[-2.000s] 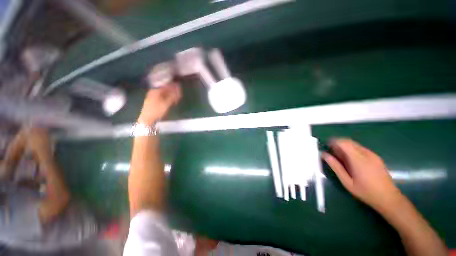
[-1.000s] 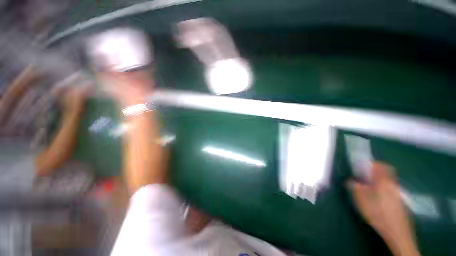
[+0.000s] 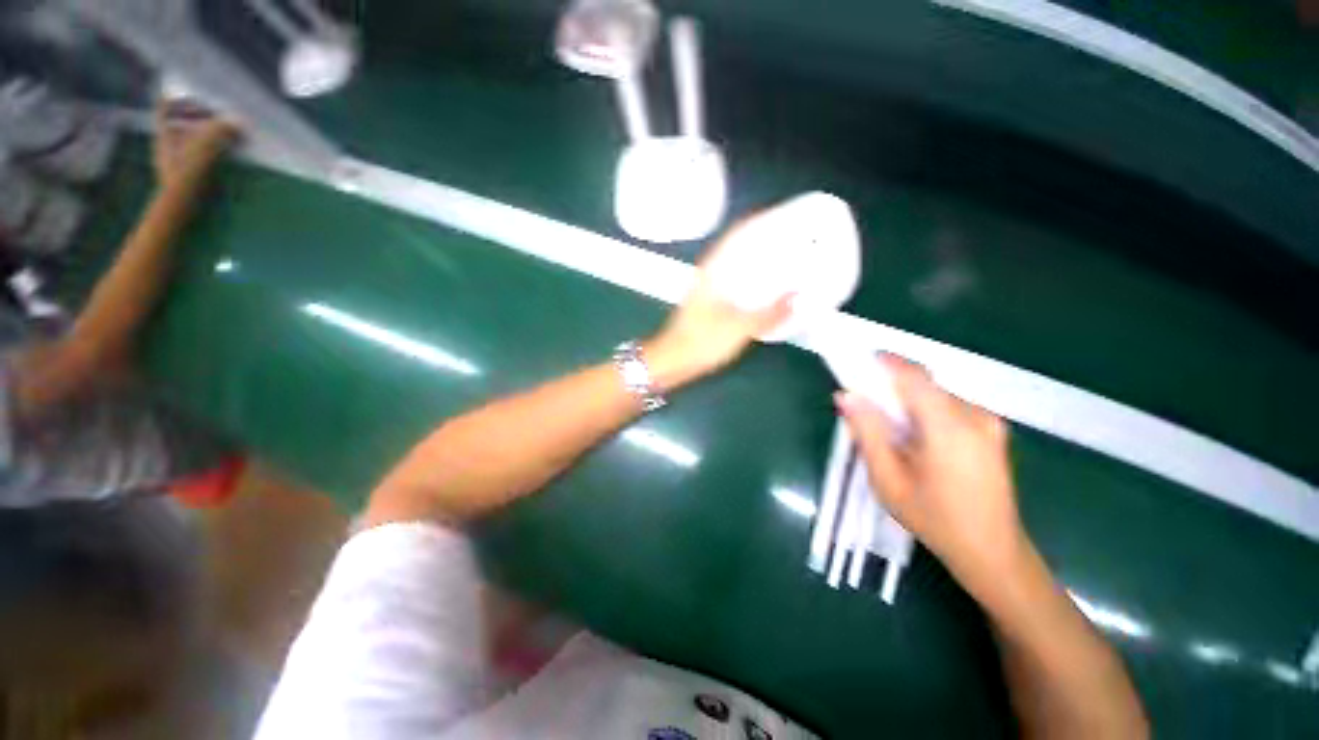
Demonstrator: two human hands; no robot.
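My left hand, with a metal watch at the wrist, grips a glossy white device housing above the pale rail. My right hand grips a white antenna, whose far end meets the housing's lower edge; whether it is seated cannot be told. A pile of white antennas lies on the green worktop, partly hidden under my right hand. A unit with two parallel white sticks lies on the belt beyond my left hand.
A pinkish-white housing lies beyond that unit, and another white unit is at upper left. The pale rail runs between belt and worktop. Another person's hand and arm are at the left, near a red stool.
My left hand has come from the far left to the centre with the white housing. My right hand has moved left, bringing the antenna to it. The view has turned.
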